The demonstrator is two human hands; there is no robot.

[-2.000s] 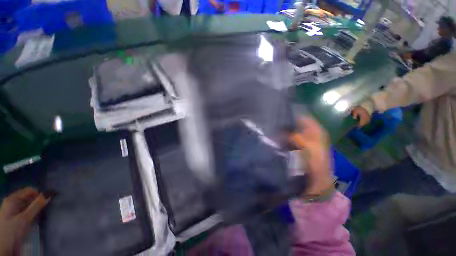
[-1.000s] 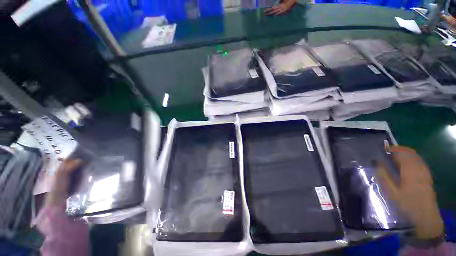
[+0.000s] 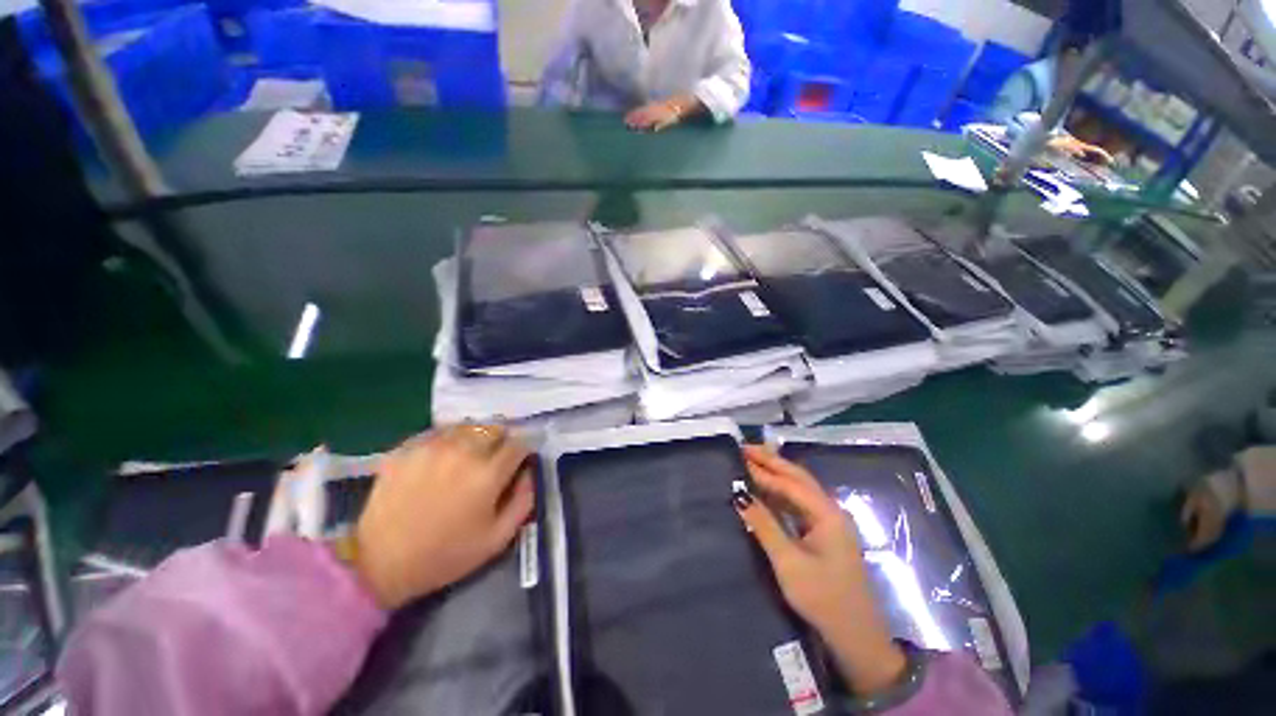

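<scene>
Dark tablets in pale sleeves lie in a row on the green bench. The middle tablet (image 3: 672, 574) lies flat, with a white and red label near its lower right. My left hand (image 3: 441, 511) is over the top of the tablet to its left, fingertips curled down by the gap between the two. My right hand (image 3: 819, 560) touches the middle tablet's upper right edge with its fingertips. Whether either hand grips is unclear. A glossy tablet (image 3: 910, 546) reflecting light lies right of it, partly behind my right hand. Another dark tablet (image 3: 175, 511) lies at the left.
Stacks of sleeved tablets (image 3: 539, 301) stand in a row behind. A paper with writing (image 3: 297, 143) lies on the far bench (image 3: 462, 151). A person in white (image 3: 658, 56) is behind it, before blue bins (image 3: 406, 63). Another person's hand (image 3: 1203, 515) shows at right.
My left hand has moved right from the far-left tablet, and my right hand left from the glossy tablet, to either side of the middle one. The view has shifted.
</scene>
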